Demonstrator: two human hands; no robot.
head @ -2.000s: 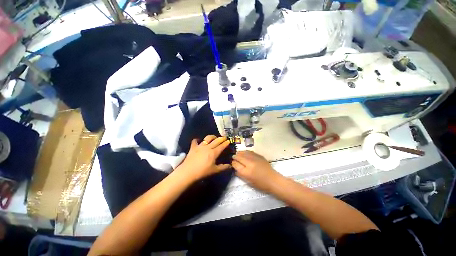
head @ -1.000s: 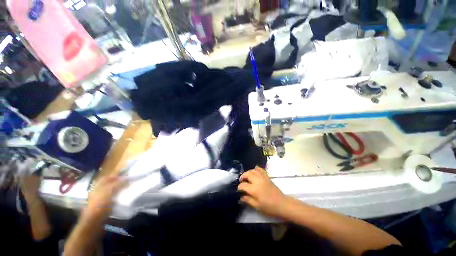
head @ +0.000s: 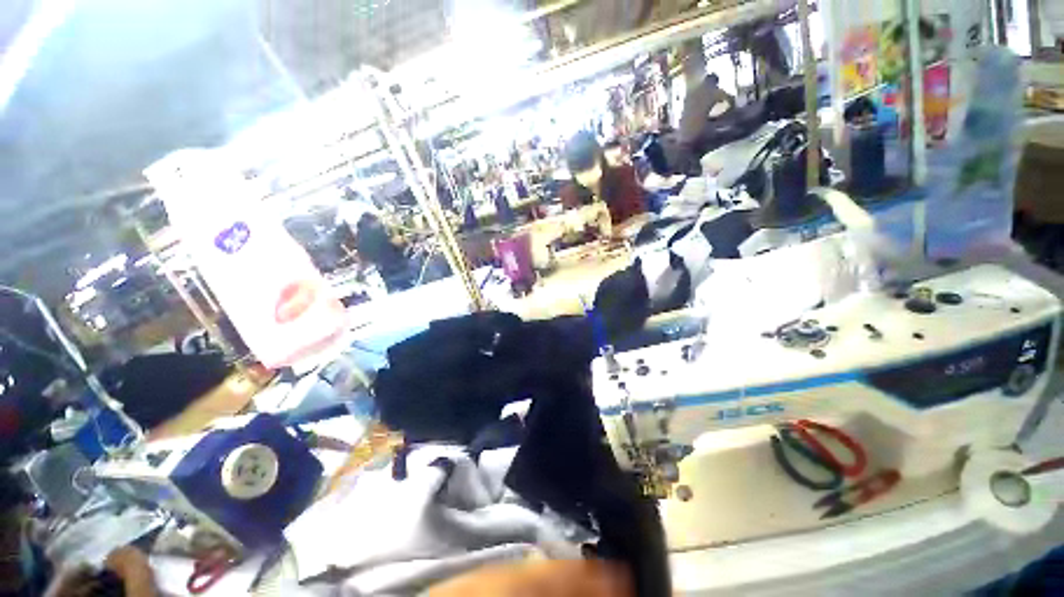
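A blurred part of one hand or forearm shows at the bottom edge. It is cut off, and I cannot tell whether it is my left or right, or its grip. The other is not in view. Dark fabric stands up beside the needle end of the sewing machine and runs down to the bottom edge. White or light grey fabric with dark strips lies left of it. The needle and presser foot area is blurred, and the dark fabric partly covers it.
Scissors and red-handled snips lie under the machine arm. A white disc is at the right. Another machine with a dark blue part and another person's hand are at the lower left. People and machines are behind.
The view has tilted up, showing more of the workshop. The dark fabric now rises higher beside the needle. The hands and forearms seen earlier have mostly left the bottom of the picture.
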